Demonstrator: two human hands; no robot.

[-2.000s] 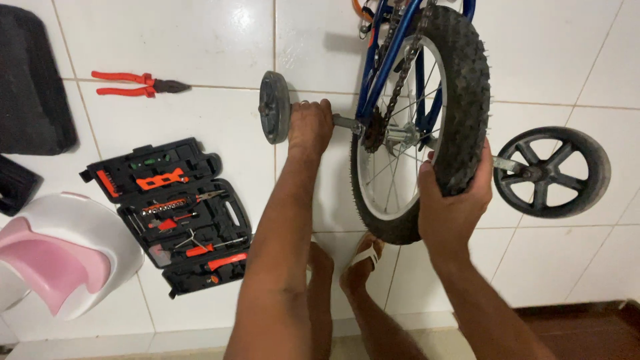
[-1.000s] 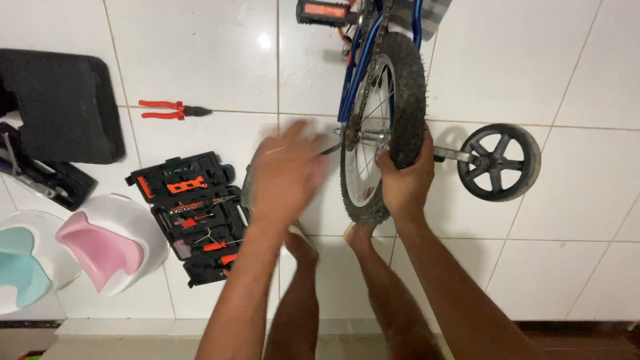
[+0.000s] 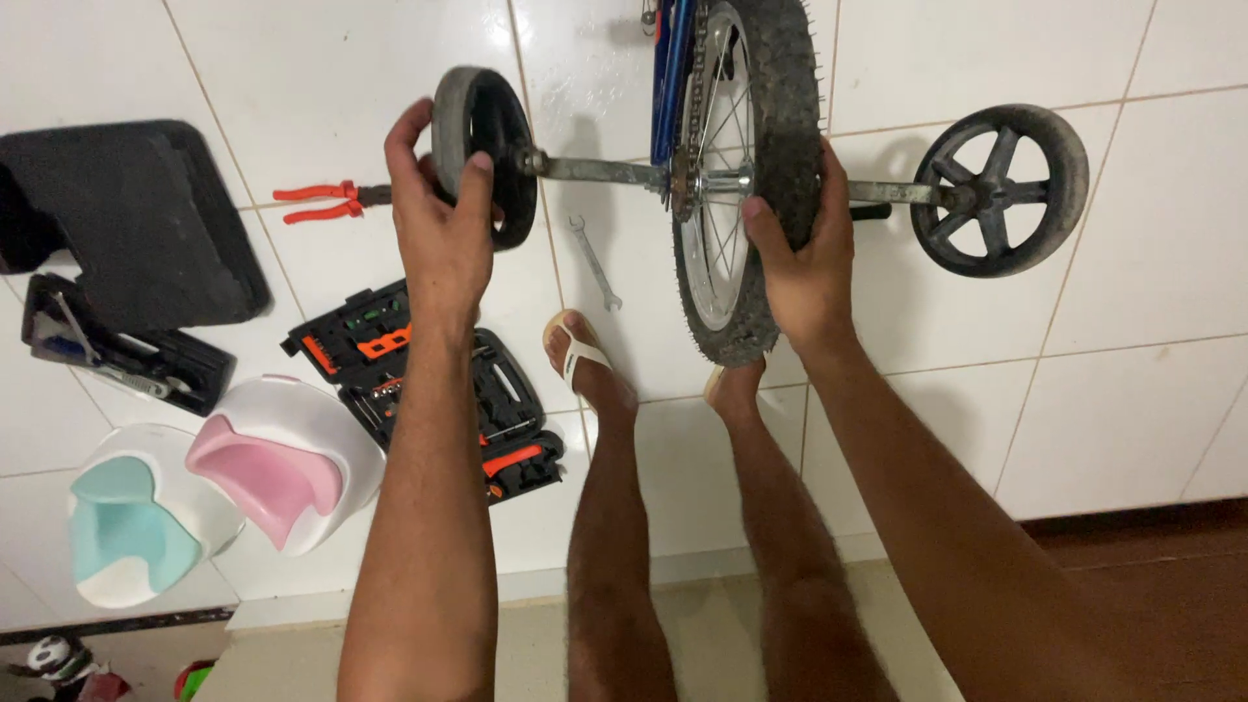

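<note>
My left hand (image 3: 439, 214) grips the left training wheel (image 3: 502, 156), thumb on its face and fingers around its tire. A metal bracket (image 3: 600, 171) joins that wheel to the axle of a blue child's bicycle (image 3: 673, 83). My right hand (image 3: 804, 253) holds the knobby rear tire (image 3: 785, 117), with the thumb at the rim side. Beyond it, on the right, the other training wheel (image 3: 999, 190) sits on its own bracket (image 3: 882, 191). The chain (image 3: 695, 88) runs beside the spokes. Below the left bracket an open-end wrench (image 3: 594, 263) lies on the tiles.
Red-handled pliers (image 3: 327, 200) and an open tool case (image 3: 507, 385) lie on the left, partly behind my left arm. Farther left are a black case (image 3: 166, 224), a black tray with tools (image 3: 136, 356) and two potty seats, pink (image 3: 263, 468) and teal (image 3: 132, 522). My sandaled feet stand below the bicycle.
My left hand, blurred near the left bracket a second ago, is now on the left training wheel. Two seconds ago it was at the bracket beside that wheel. My right hand stays on the rear tire.
</note>
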